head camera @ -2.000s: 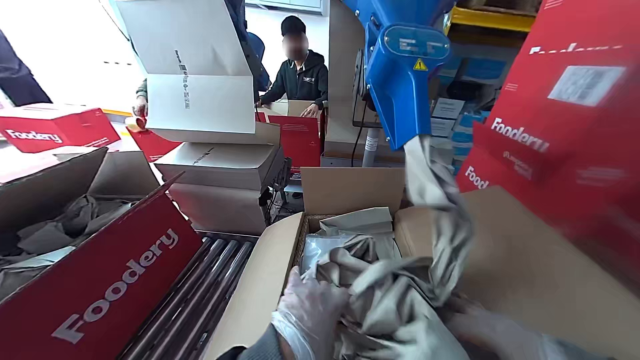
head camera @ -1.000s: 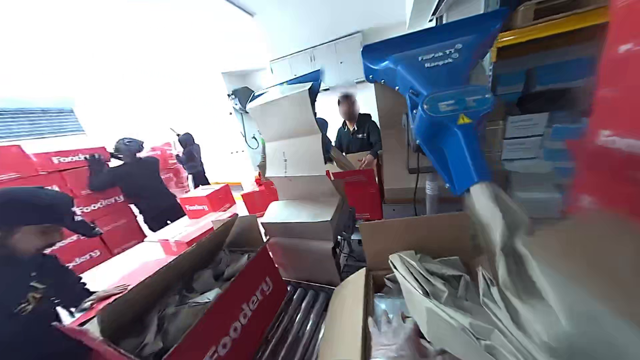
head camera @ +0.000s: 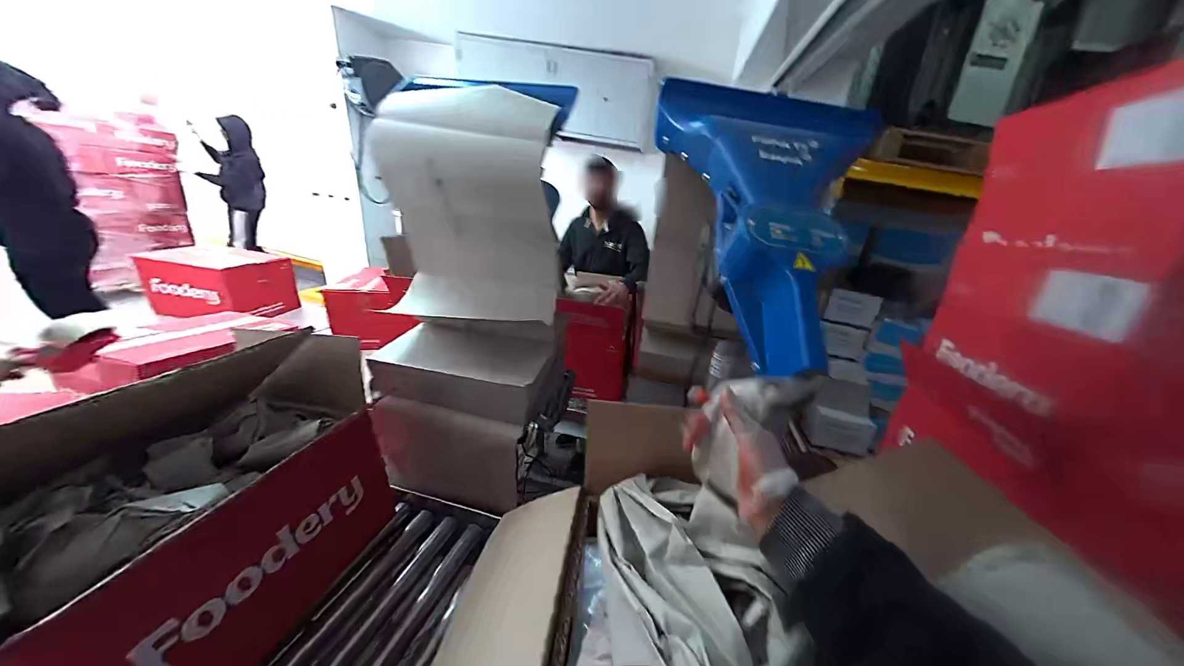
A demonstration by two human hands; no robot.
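My right hand (head camera: 745, 449), in a dark sleeve with a ribbed cuff, grips a blurred strip of crumpled packing paper (head camera: 666, 564) just below the blue chute of a paper dispenser (head camera: 772, 268). The paper trails down into an open cardboard box (head camera: 638, 435) in front of me and hides much of its contents. Clear plastic shows at the box's left inner side. Low at that side is a pale pinkish patch, possibly my left hand; its fingers cannot be made out.
An open red box (head camera: 250, 555) filled with crumpled paper stands left of the roller conveyor (head camera: 398, 583). Fan-folded paper (head camera: 472, 370) rises behind it. Tall red boxes (head camera: 1045, 333) stand at right. A co-worker (head camera: 606, 245) handles a box opposite; others stand at far left.
My right hand is now up at the chute, gripping paper; two seconds ago both hands were low in the box. More paper is heaped in the box. The view has swung left.
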